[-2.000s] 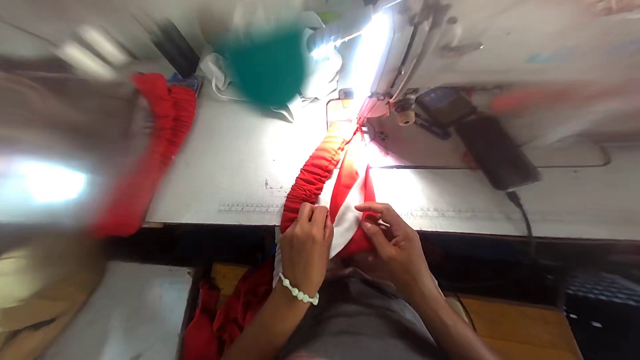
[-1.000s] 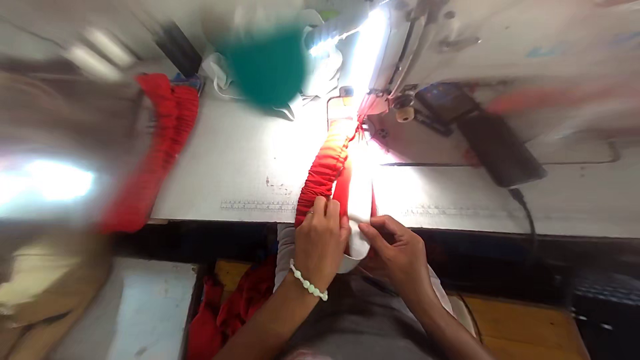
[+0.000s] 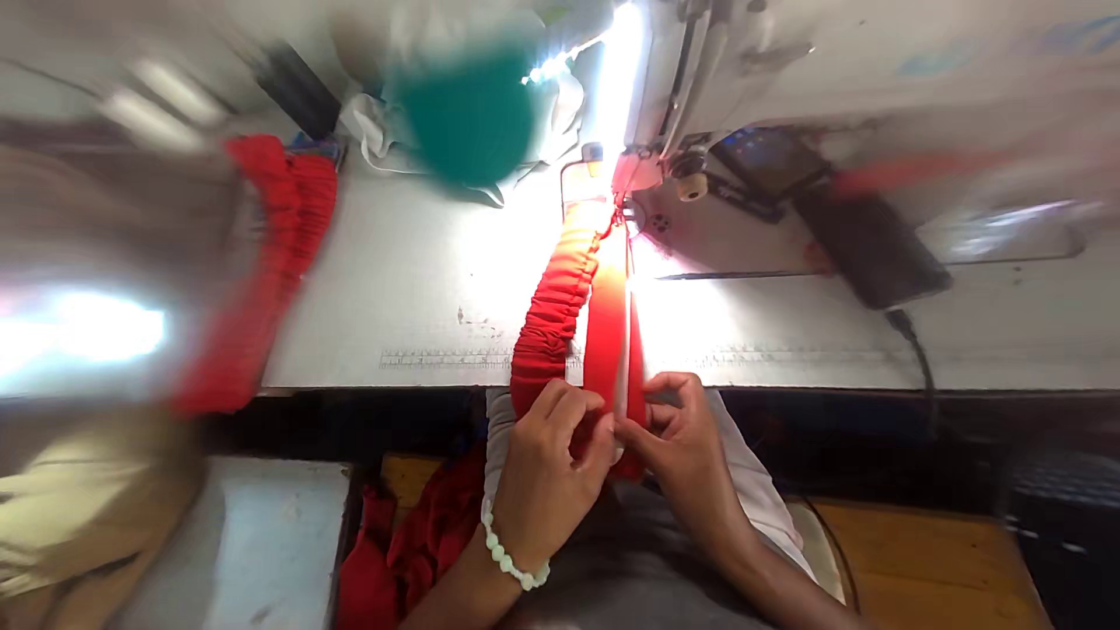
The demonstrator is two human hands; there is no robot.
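Observation:
My left hand [image 3: 560, 464], with a beaded bracelet at its wrist, pinches the near part of the red fabric strip [image 3: 605, 341] at the table's front edge. Close beside it, fingertips almost touching, my right hand [image 3: 687, 446] grips the strip's right side. A thin line of white shows between the red folds. A gathered red band [image 3: 551, 315] runs along the left of the strip. Both pieces lead up to the sewing machine's presser foot area [image 3: 619, 206], where glare hides the detail. The machine's bright lamp [image 3: 621, 79] shines above.
Another gathered red piece [image 3: 284, 236] hangs over the table's left part. White cloth [image 3: 376, 131] and a blurred green object [image 3: 472, 114] lie behind. At right are a dark phone [image 3: 875, 245] with a cable and another dark device [image 3: 770, 162]. Red fabric [image 3: 437, 534] hangs below the table.
Two seconds ago a broad white area showed between the red edges; now the red folds lie close together over it. My hands have come closer together.

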